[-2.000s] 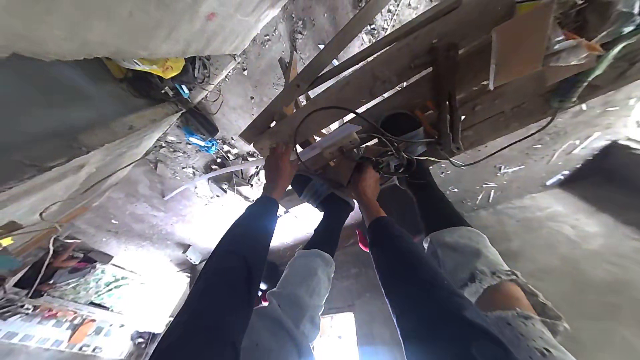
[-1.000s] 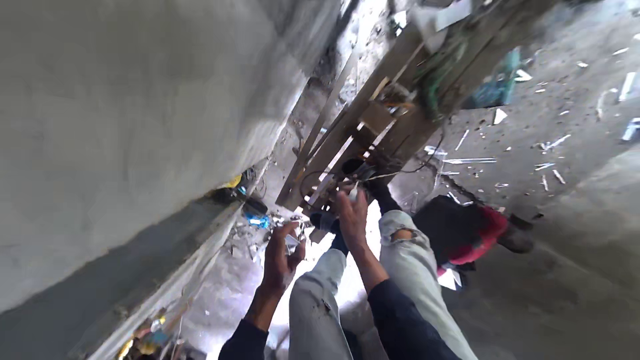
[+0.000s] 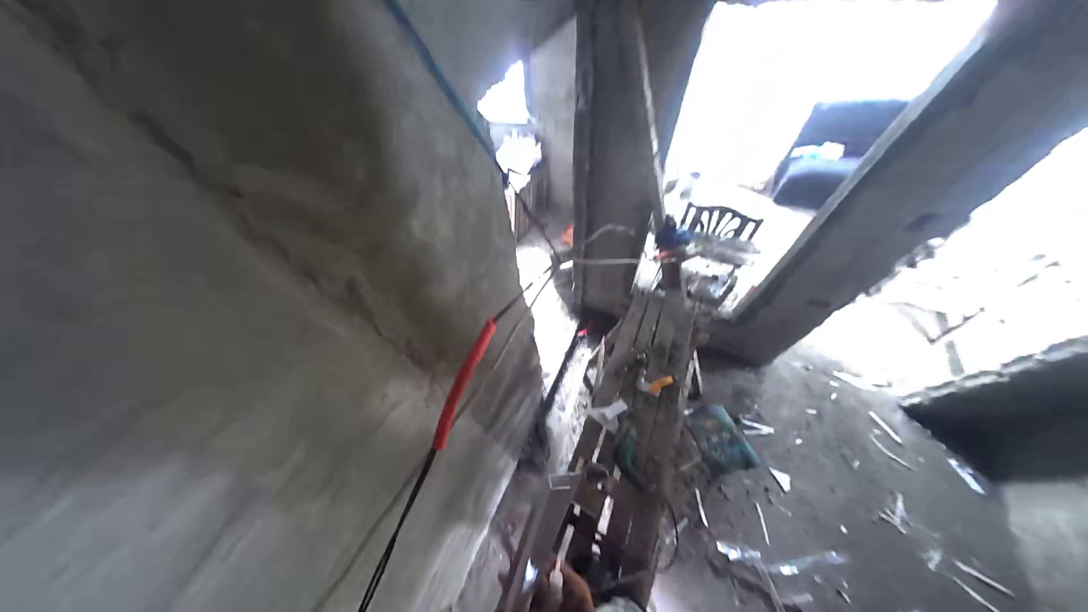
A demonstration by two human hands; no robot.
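Note:
At the bottom edge a hand, which looks like my right hand [image 3: 568,592], is partly cut off. It seems closed around a thin white object [image 3: 557,576] that points up along a wooden plank bench [image 3: 661,340]. Blur hides what the object is. My left hand cannot be made out. Near the hand, dark parts and a thin cable lie on the slatted bench. Farther along it are a green item [image 3: 627,455], white scraps [image 3: 607,414] and an orange-yellow piece [image 3: 660,385].
A concrete wall rises at left, crossed by a black cable with a red sleeve [image 3: 464,384]. Right of the bench lie a green container or bag [image 3: 722,439] and scattered white offcuts [image 3: 886,427]. Concrete posts and a dark metal chair back [image 3: 721,222] stand beyond.
The view has swung up strongly along the bench and wall. Both hands showed before; now only one shows, at the bottom edge. The red-sleeved cable has come into view.

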